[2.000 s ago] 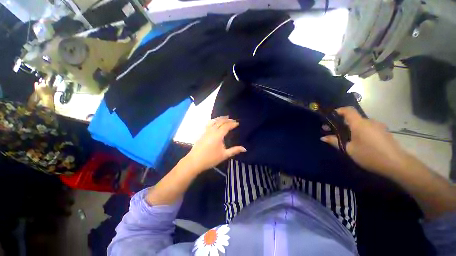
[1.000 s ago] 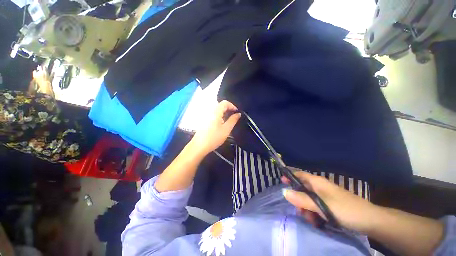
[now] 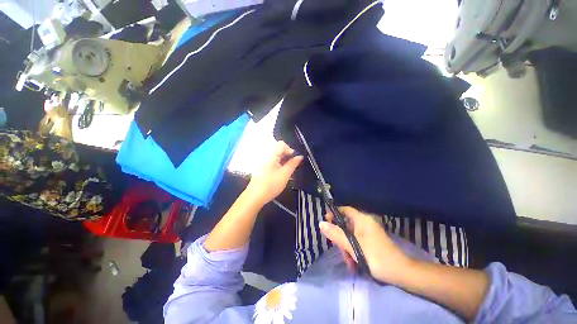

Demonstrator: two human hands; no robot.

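The navy garment piece (image 3: 398,133) is spread in front of me and hangs over the table's front edge onto my lap. My right hand (image 3: 360,243) holds the tailor's shears (image 3: 321,185) by the handles. Their blades point up and to the left over the left part of the cloth and look nearly closed. My left hand (image 3: 276,172) pinches the left edge of the navy piece, just left of the blades. Black garment pieces with white piping (image 3: 215,76) lie to the left, partly over a folded bright blue fabric (image 3: 183,166).
An off-white sewing machine head (image 3: 484,38) stands at upper right. A yellowish machine (image 3: 95,66) with a round handwheel stands at left. Beside it are a person's hand (image 3: 58,119) and floral clothing (image 3: 47,174). A red plastic stool or basket (image 3: 136,215) and dark scraps (image 3: 155,278) are low at left.
The shears came down from over the navy piece to its left edge, then turned more upright and moved slightly left. My left hand closed on the cloth edge. The navy piece lies more spread out.
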